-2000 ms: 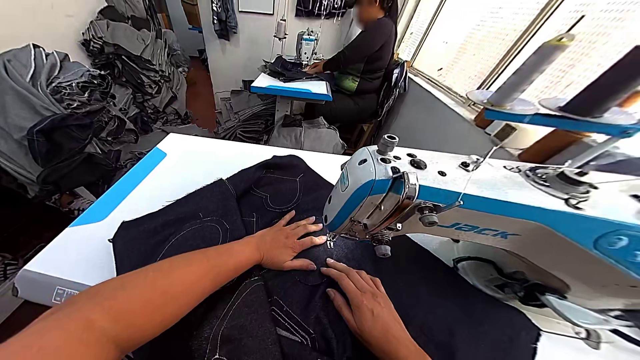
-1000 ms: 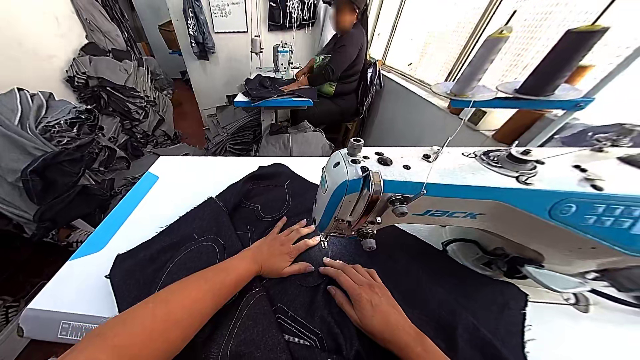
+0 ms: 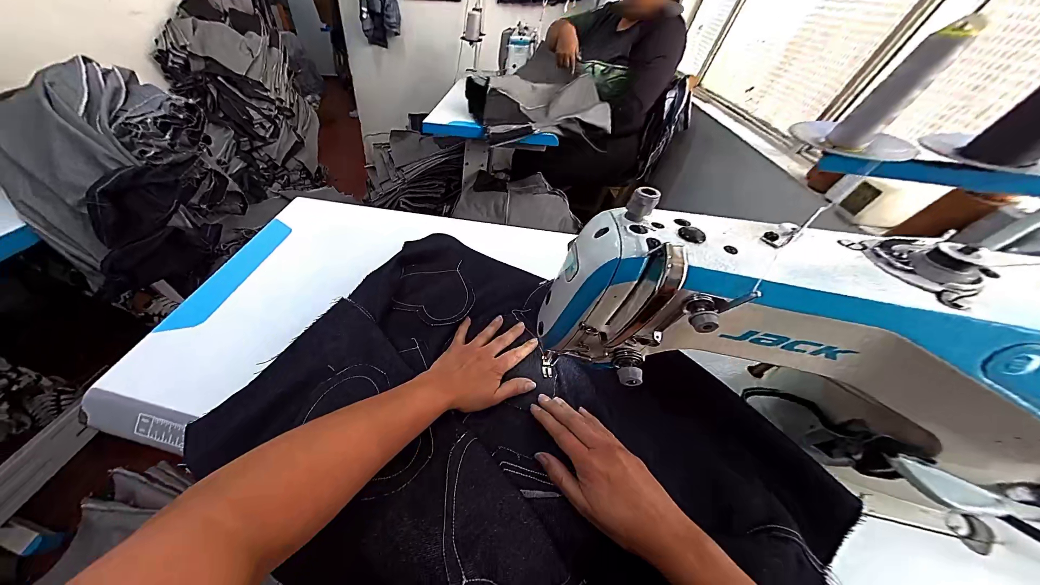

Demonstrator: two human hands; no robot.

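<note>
Dark denim fabric [image 3: 504,487] with light curved stitching lies spread over the white sewing table [image 3: 325,236]. On it, left of the presser foot [image 3: 548,366], my left hand [image 3: 479,366] rests flat with fingers apart. Just in front of the foot, my right hand [image 3: 597,463] presses on the cloth, its fingers close together and extended. Neither hand grips anything. The Jack sewing machine [image 3: 780,325] stands over the fabric, its needle area close to my left fingertips. Part of the cloth is hidden under the machine arm and my forearms.
Thread cones [image 3: 906,85] stand on a holder at the upper right. Piles of grey and black garments [image 3: 154,162] lie at the left. Across from me, a co-worker [image 3: 642,73] sits at another machine table [image 3: 451,114] with grey cloth. A window [image 3: 861,49] is at the right.
The co-worker has raised a hand, and grey cloth now lies on that table. My hands stay in nearly the same places by the presser foot. The view has shifted.
</note>
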